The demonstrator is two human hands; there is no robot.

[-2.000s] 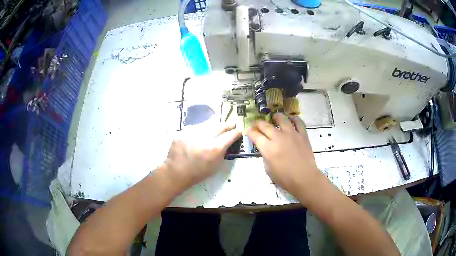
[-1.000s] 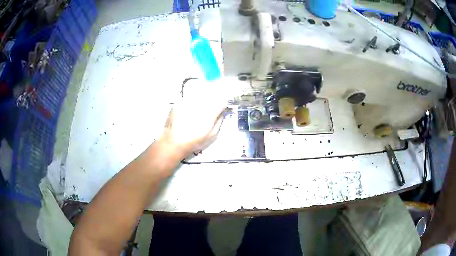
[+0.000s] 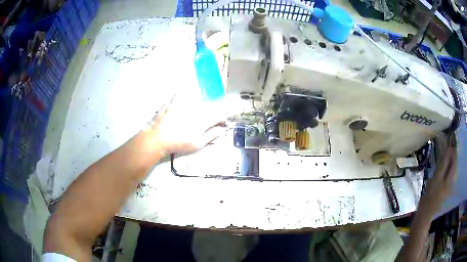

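The off-white sewing machine head [image 3: 348, 82] stands across the table, with its needle area [image 3: 252, 128] under a bright lamp. No cloth shows at the needle. Two brass-coloured ribbed rollers [image 3: 288, 131] sit to the right of it. My left hand [image 3: 182, 128] lies on the tabletop left of the needle, palm down, fingers apart. Glare washes out much of it. My right hand [image 3: 444, 171] is blurred at the far right, beside the machine's handwheel end. Its grip cannot be made out.
Slim dark snips [image 3: 390, 192] lie at the table's right. A bright-blue bottle-shaped attachment [image 3: 209, 74] hangs left of the head, and a blue round cup [image 3: 336, 24] sits on top. Blue crates [image 3: 38, 102] stand at left and behind. Pale khaki-green cloth [image 3: 371, 243] hangs below the front edge.
My right hand has left the needle area and is now at the far right. My left hand has moved a little left. The small yellow-green material seen between my fingers is gone from there.
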